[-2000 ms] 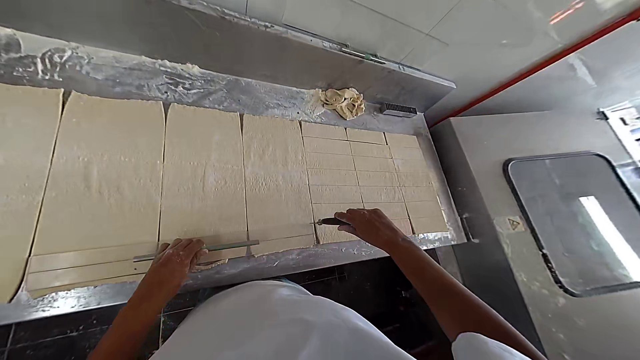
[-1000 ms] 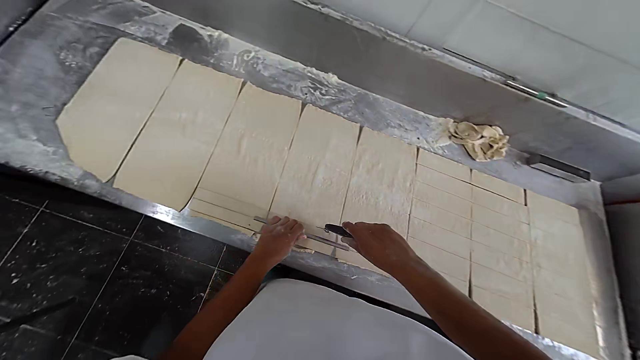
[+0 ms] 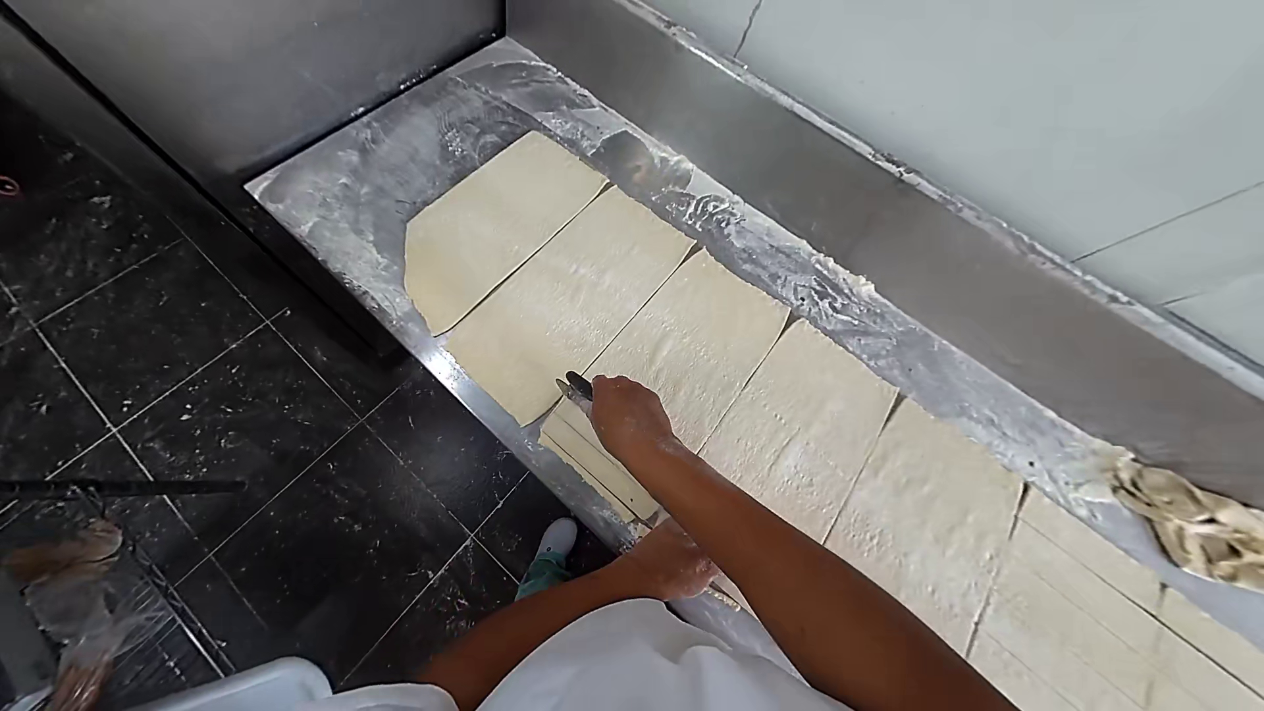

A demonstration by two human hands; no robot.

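Note:
Sheets of rolled dough (image 3: 553,286) lie side by side on a floured metal table. My right hand (image 3: 630,420) grips a dark-handled knife (image 3: 579,385) at the left end of the third sheet from the far left, where narrow strips (image 3: 592,459) are marked near the table's front edge. Below it, partly behind my right forearm, my left hand (image 3: 671,561) rests by the front edge of the dough. Its fingers are largely hidden, and so is whatever lies beneath them. Long cut lines also cross the sheets at the lower right.
A crumpled heap of dough scraps (image 3: 1190,523) lies at the back right against the metal backsplash (image 3: 839,247). A metal panel (image 3: 257,69) bounds the table's left end. Dark floor tiles (image 3: 326,464) and plastic-wrapped items (image 3: 94,602) are at the lower left.
The view has swung far left along the table. My right hand has moved left with the knife and is now beyond my left hand, its forearm crossing over it.

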